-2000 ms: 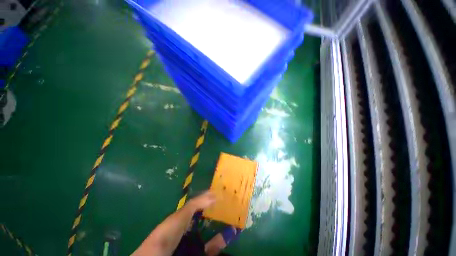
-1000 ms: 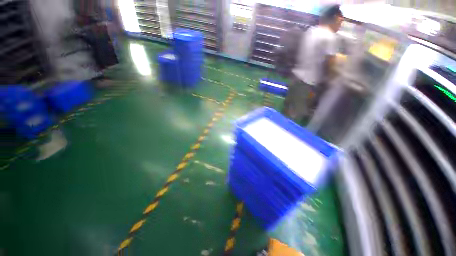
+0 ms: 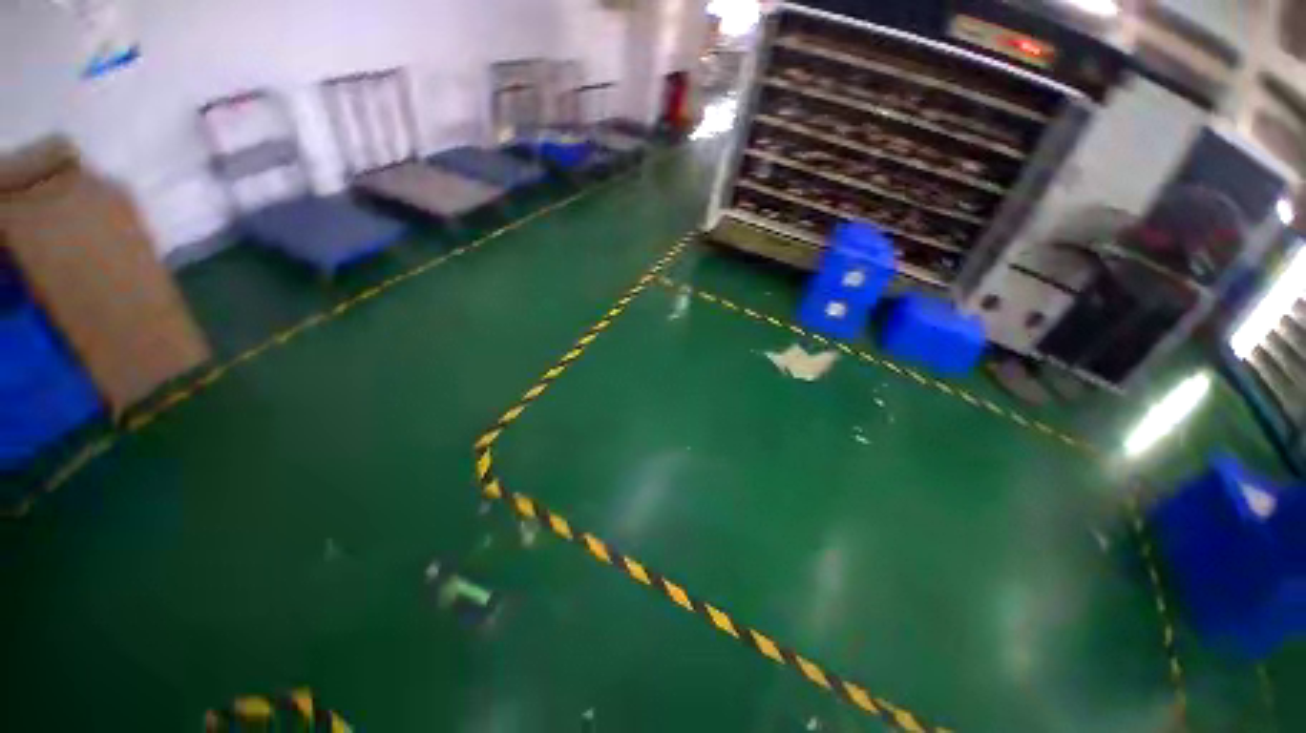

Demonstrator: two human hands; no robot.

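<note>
Neither of my hands is in view. Nearest in front of me is the green floor (image 3: 688, 473) with yellow-black lane tape (image 3: 688, 594) that bends at a corner. Two blue totes or tote stacks (image 3: 848, 279) stand beyond it, before a tall burn-in cabinet (image 3: 874, 136) whose shelves are filled with small blurred items. Another blue tote stack (image 3: 1243, 559) stands at the right edge. The picture is blurred.
Platform trolleys (image 3: 318, 232) are parked along the white wall at the upper left. A large brown carton (image 3: 108, 287) stands at the left, beside something blue. A dark round fan-like thing (image 3: 1182, 236) is at the upper right. A pale patch (image 3: 802, 362) marks the floor.
The view has turned away from the tall blue tote stack, the orange stool and the near cabinet shelves. My hands, seen two seconds ago at the stool, and the other person are out of view.
</note>
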